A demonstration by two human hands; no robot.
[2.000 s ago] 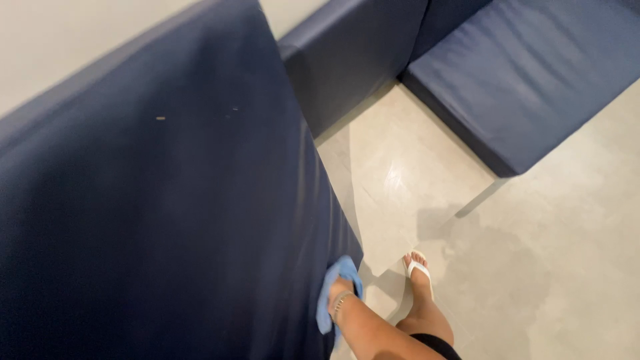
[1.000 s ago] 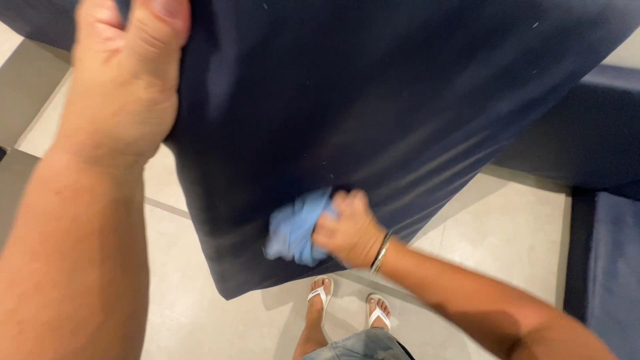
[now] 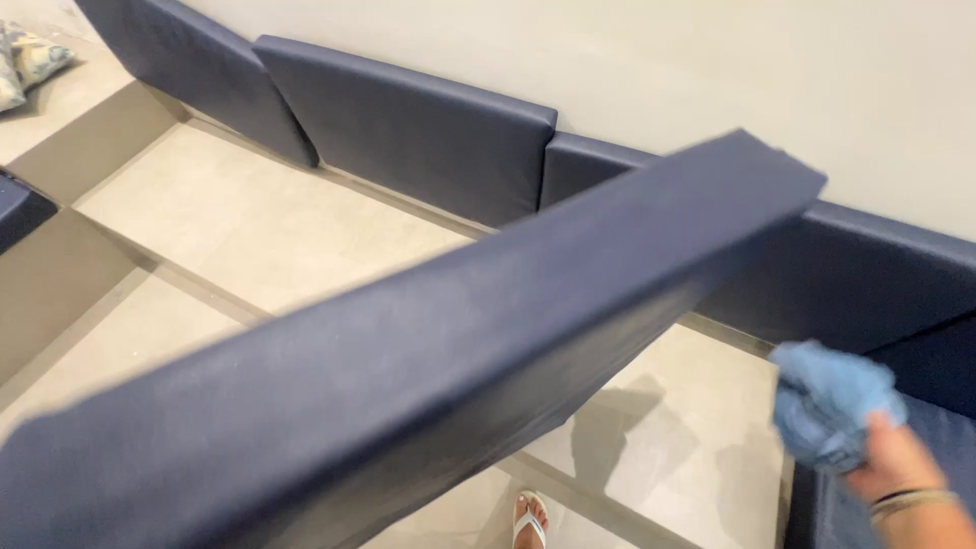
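Note:
A thick navy blue seat cushion (image 3: 396, 328) stands on its edge and crosses the view diagonally, from the lower left to the upper right. My right hand (image 3: 900, 461), with bracelets at the wrist, grips a crumpled light blue cloth (image 3: 835, 404) to the right of the cushion, apart from it. Both hand and cloth are blurred. My left hand is out of view, so what holds the cushion does not show.
Navy backrest cushions (image 3: 412, 122) lean along the pale wall (image 3: 724, 69). Another navy cushion (image 3: 938, 435) lies at the lower right. Patterned pillows (image 3: 38, 61) rest at the upper left. My foot in a white flip-flop (image 3: 530, 518) stands on the tiled floor below the raised cushion.
My right hand with the cloth has come off the cushion's face, where it was one second ago. The cushion now shows its narrow side. My left hand has left the view, which has shifted widely.

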